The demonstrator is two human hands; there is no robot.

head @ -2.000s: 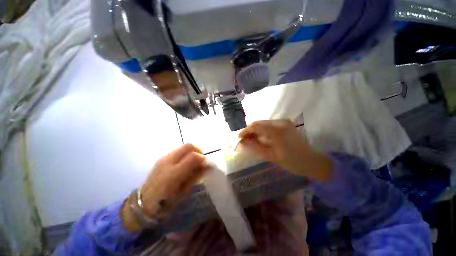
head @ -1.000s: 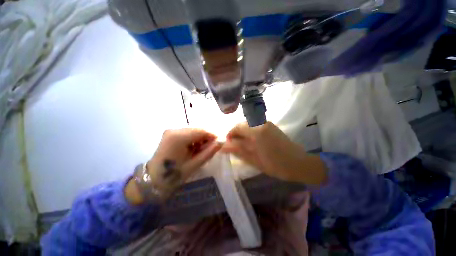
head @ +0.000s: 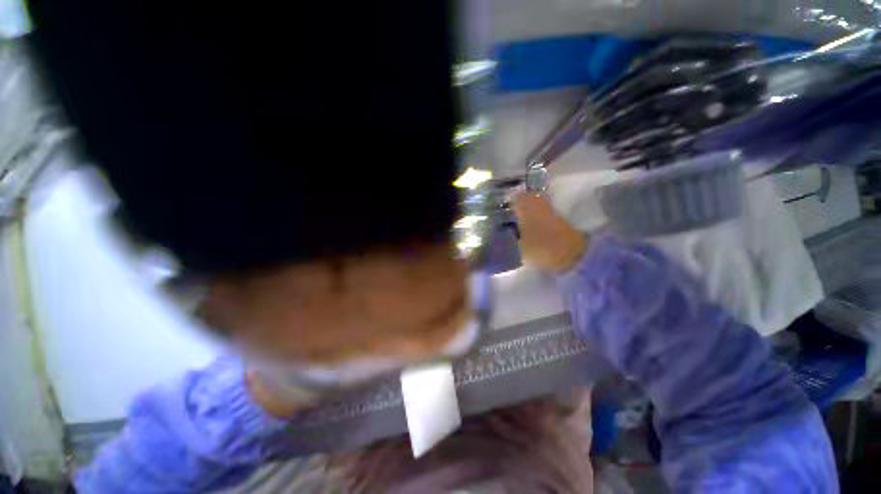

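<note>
The shiny-rimmed part of the machine head [head: 261,125] looms large, dark and mirror-like, and hides the needle area. A white fabric strip [head: 431,410] hangs over the table's front edge; its upper part is hidden. My right hand [head: 547,232] is partly visible beside the grey block [head: 503,247] under the machine head; its fingertips are hidden. Only the wrist side of my left hand [head: 278,391] shows below the shiny part; its fingers are hidden. A white garment piece [head: 763,275] drapes to the right.
A grey ribbed knob [head: 676,196] sits right of my right hand. A ruler strip [head: 522,356] runs along the front edge. A heap of white cloth [head: 27,145] lies at far left. Purple cloth [head: 807,121] is on the machine arm. A blue crate [head: 831,371] is at the right.
The view has moved much closer to the machine head, and its shiny part now covers my left hand and the needle area. Less of the strip shows. My right hand appears further right and higher.
</note>
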